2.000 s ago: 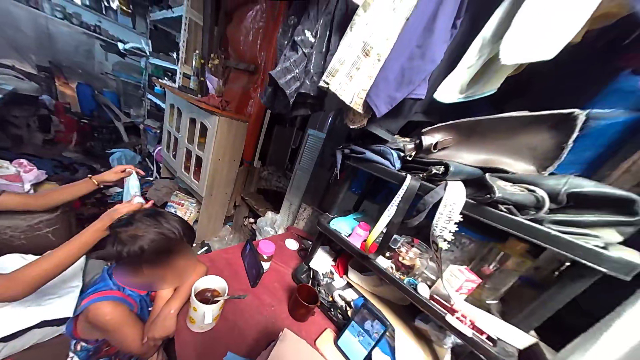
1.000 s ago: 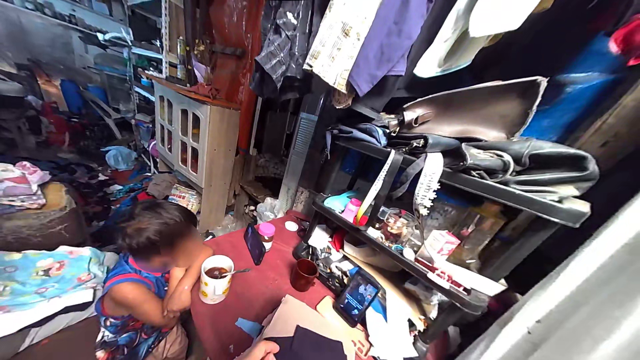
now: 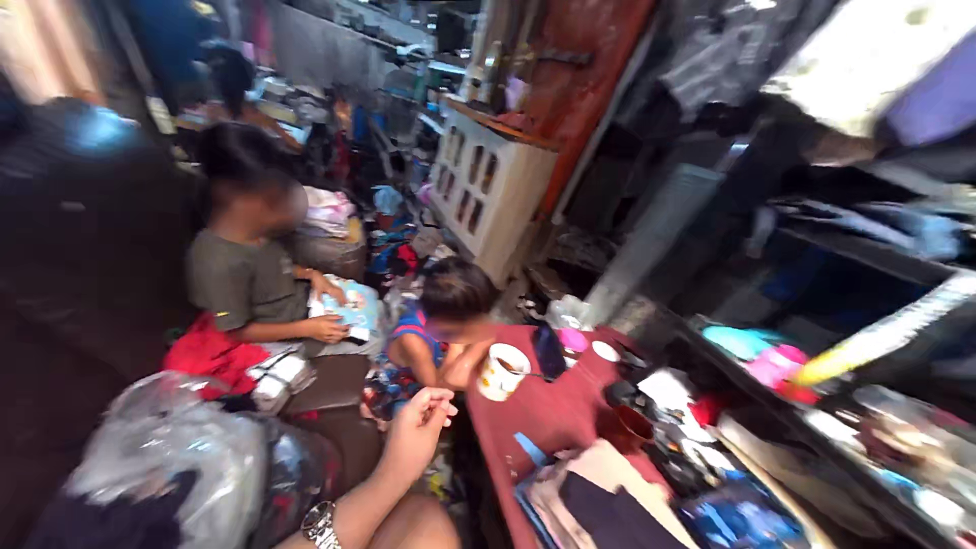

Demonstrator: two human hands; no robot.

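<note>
My left hand (image 3: 427,412), with a metal-band wristwatch (image 3: 322,524) on its wrist, is raised in front of the table's left edge. Its fingers are loosely curled, and blur hides whether anything small is between them. My right hand does not show. On the red tabletop (image 3: 534,412), a white patterned mug (image 3: 503,372) with a dark drink and a spoon stands beyond the hand. Folded cloths (image 3: 610,511), a dark one on top, lie at the near edge. A red-brown cup (image 3: 629,424) stands to the right of the mug.
A small person (image 3: 450,320) leans on the table. Another person in a dark shirt (image 3: 244,274) sits at left, hands on a folded light-blue cloth (image 3: 352,305). A clear plastic bag (image 3: 183,450) lies at lower left. A black shelf rack (image 3: 862,457) stands right, a white cabinet (image 3: 473,183) behind.
The view has swung left, bringing the seated person and the plastic bag into sight. A hand was at the cloths on the table's near edge one second ago; my left hand now shows raised left of the table.
</note>
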